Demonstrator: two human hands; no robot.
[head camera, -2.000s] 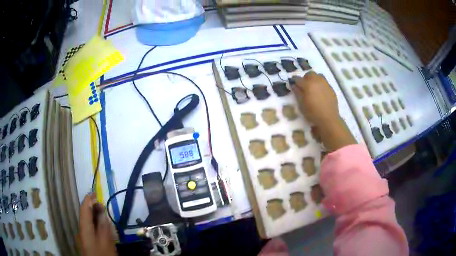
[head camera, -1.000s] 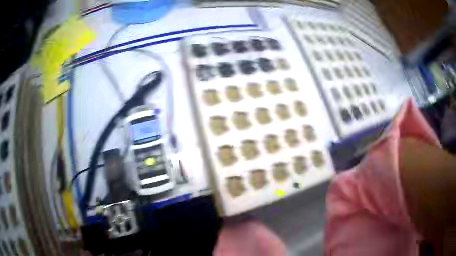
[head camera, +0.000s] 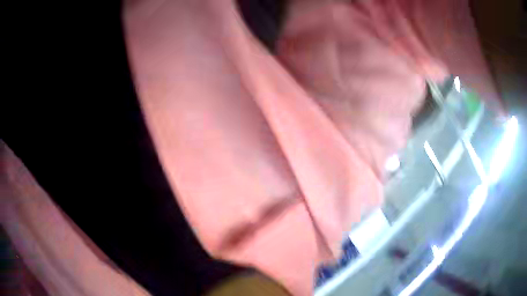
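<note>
Pink cloth (head camera: 214, 115), like the sleeve or garment seen earlier, fills the middle of the view close to the camera, with a fold and a dark crease low down. No hand can be made out. A blurred ochre-brown rounded shape (head camera: 248, 284) is cut off by the bottom edge; I cannot tell what it is. The meter, fixture and foam trays are not visible.
A black area (head camera: 75, 81) lies at the left, with another strip of pink cloth (head camera: 52, 231) at the lower left. Bright light strips (head camera: 477, 199) and pale grey-green blurred surfaces show at the right.
The view has swung away from the bench, and the trays, meter and fixture have left the picture. Pink cloth now covers much of the view. The right hand seen earlier at the tray no longer shows.
</note>
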